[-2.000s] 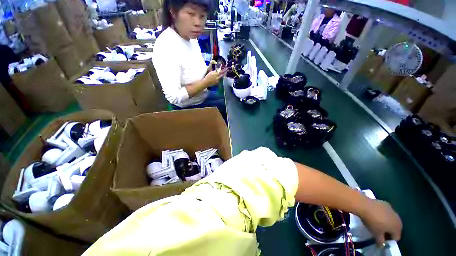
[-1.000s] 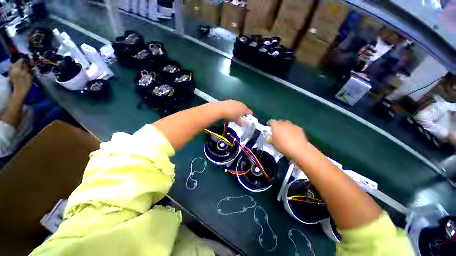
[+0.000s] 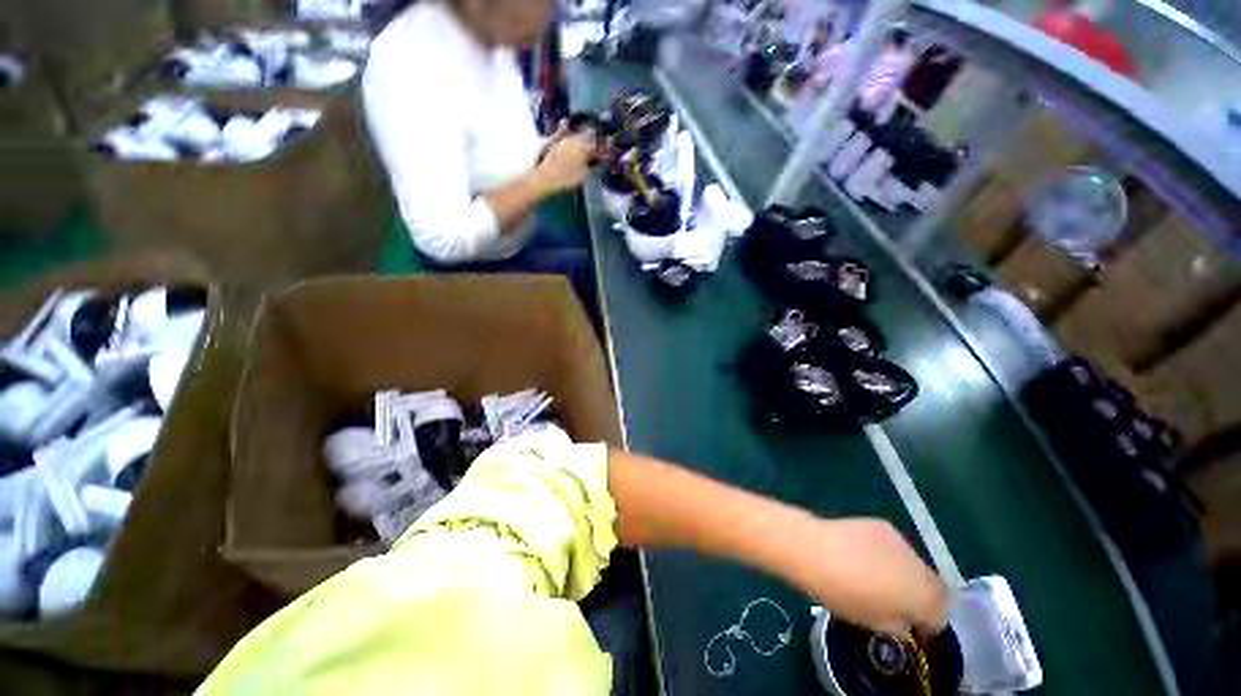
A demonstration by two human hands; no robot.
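A white camera housing with a black inside and yellow wires stands open side up at the lower right, cut off by the bottom edge. A flat white mounting bracket is behind it. My left hand is blurred and lies over the housing's upper rim; its fingertips are unclear, so I cannot tell whether it grips anything. My right hand is not in view. A thin pale lead lies in loops on the green bench, left of the housing.
Black camera modules are clustered on the green bench. An open cardboard box with white units stands left of it, and another box of units further left. A person in white sits at the bench beyond, near white brackets.
The view has swung left, back towards the boxes and the seated person. My right hand has left the picture. My left hand has moved from the brackets to a housing's rim.
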